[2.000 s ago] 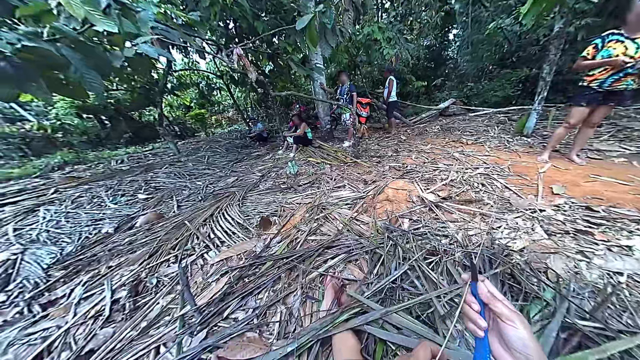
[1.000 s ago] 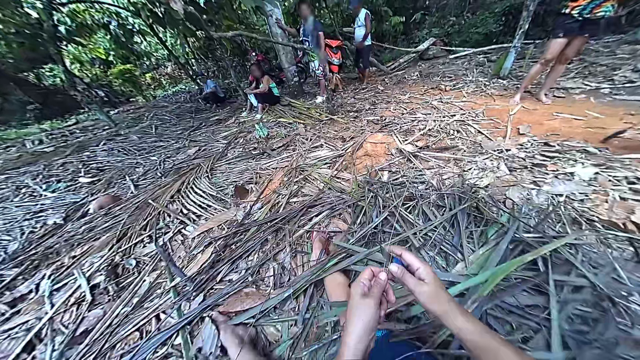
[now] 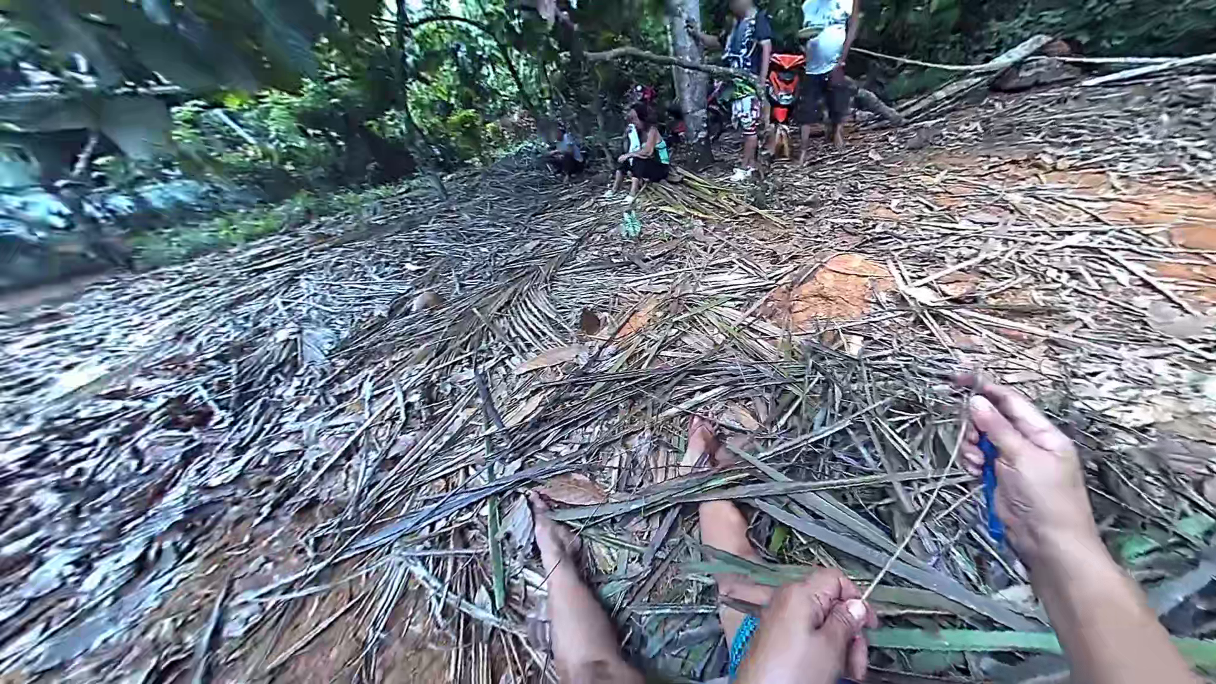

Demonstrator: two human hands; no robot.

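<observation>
My left hand (image 3: 815,622), at the bottom right of centre, pinches one end of a thin pale leaf rib or strip (image 3: 917,518). The strip runs up and right to my right hand (image 3: 1031,465), whose fingers are closed round a blue-handled tool (image 3: 990,489), likely a knife; its blade is too blurred to make out. Green and grey palm leaflets (image 3: 959,638) lie under and beside my hands. My bare legs (image 3: 579,608) stretch forward over the litter to the left of my left hand.
Dry palm fronds (image 3: 446,380) cover the sloping ground, with bare orange soil (image 3: 836,290) ahead. Further off, a seated person (image 3: 648,152), standing people (image 3: 749,66), an orange motorcycle (image 3: 784,85) and a tree trunk (image 3: 688,71) are in view. Fallen branches (image 3: 978,74) lie at the upper right.
My hands were together one second ago; now they are apart, the right one further up and right, with the pale strip stretched between them.
</observation>
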